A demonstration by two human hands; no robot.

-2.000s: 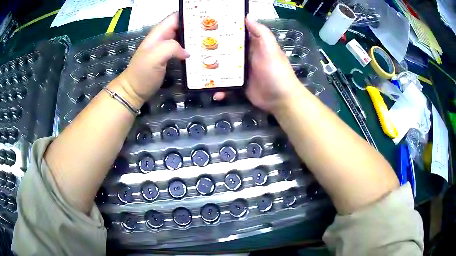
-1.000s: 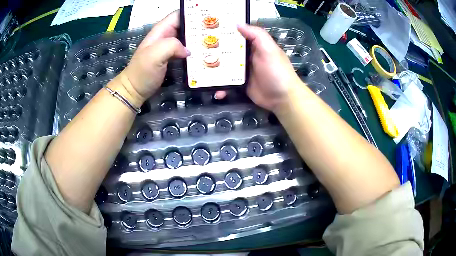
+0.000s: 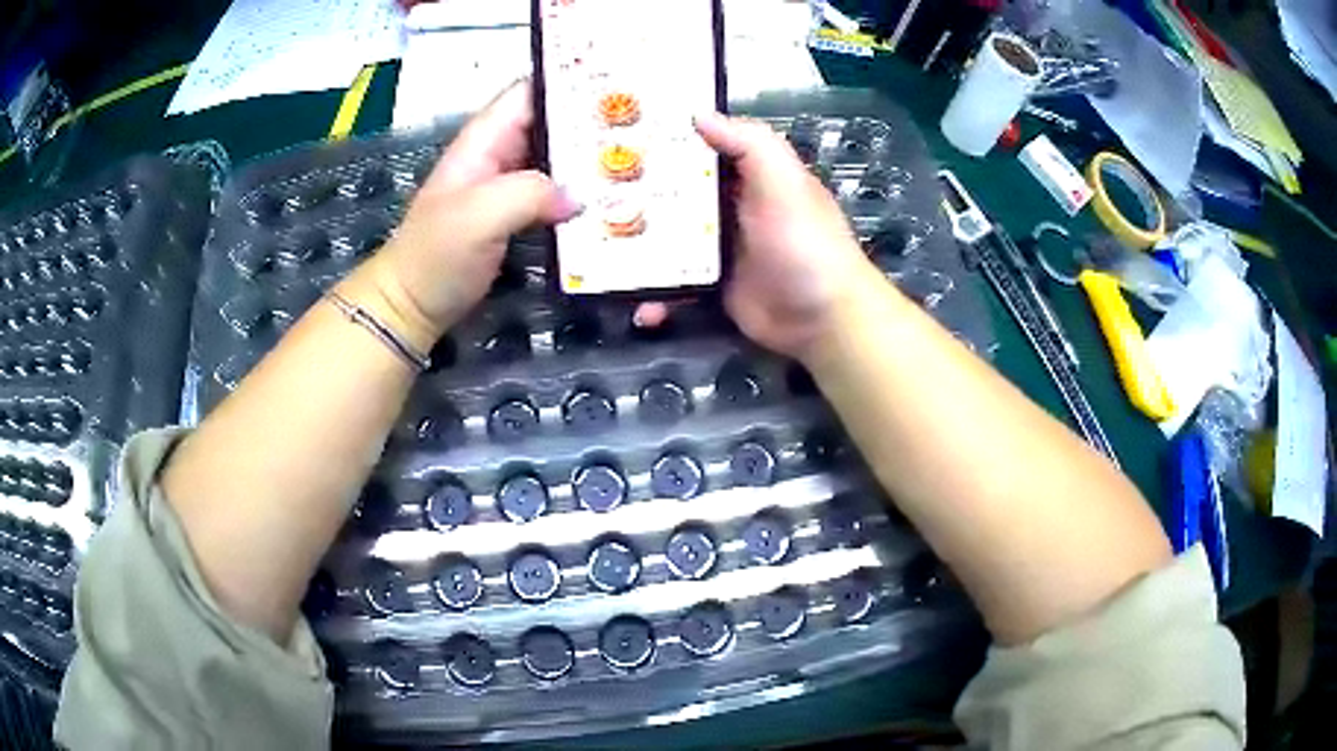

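Note:
A smartphone (image 3: 634,147) with a black edge and a bright white screen with orange-red pictures is held upright over the tray; its top is cut off by the frame edge. My left hand (image 3: 477,206) grips its left side, the thumb at the screen's edge. My right hand (image 3: 785,235) grips its right side, the thumb at that edge. Below lies a clear blister tray (image 3: 587,715) with rows of pockets. Small dark round parts (image 3: 614,562) sit in its near rows. My hands and forearms hide parts of the far rows and sides.
Another blister tray (image 3: 110,316) lies at left. Paper sheets (image 3: 286,56) lie behind. At right are a caliper (image 3: 1034,316), a yellow handle (image 3: 1126,345), a blue-handled tool (image 3: 1195,492), a tape roll (image 3: 1126,201), a white roll (image 3: 993,96) and crumpled clear plastic (image 3: 1210,330).
The whole view has shifted, so the phone, hands, trays and bench items sit a little lower in the picture. The screen's pictures differ slightly in position. Both hands still hold the phone.

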